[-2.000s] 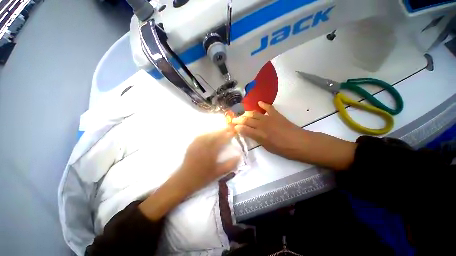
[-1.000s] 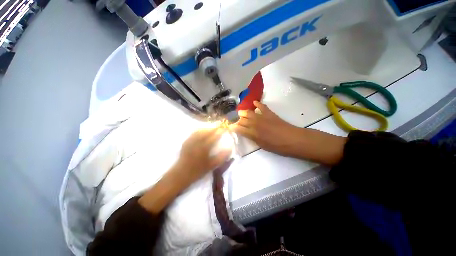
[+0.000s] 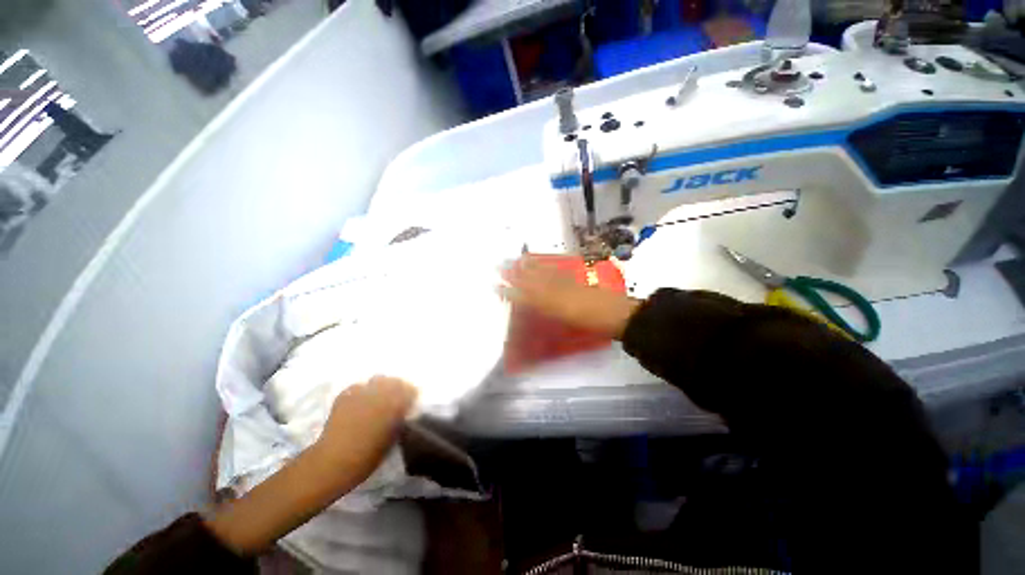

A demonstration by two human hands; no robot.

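The white padded garment lining [image 3: 326,326] lies left of the needle and hangs over the table's front edge, glaring in the lamp. The red pocket piece [image 3: 553,328] lies flat between the needle area and the lining, slightly blurred. My right hand [image 3: 565,294] is over the red piece's upper part, fingers stretched to the left to the lining's edge. My left hand [image 3: 371,418] is closed on the lining's near edge, beside a dark brown strip [image 3: 441,455]. The presser foot and needle [image 3: 596,249] are just behind my right hand.
The white JACK sewing machine [image 3: 719,169] stands at the back right. Scissors [image 3: 826,303] with green and yellow handles lie right of the needle. The ruler-marked table edge [image 3: 596,410] runs in front. A large pale bin wall [image 3: 225,213] is on the left. Blue items are behind.
The view has tilted up and back. My left hand has moved away from the needle towards me. My right hand has moved left, and more of the red piece shows, now in front of the needle.
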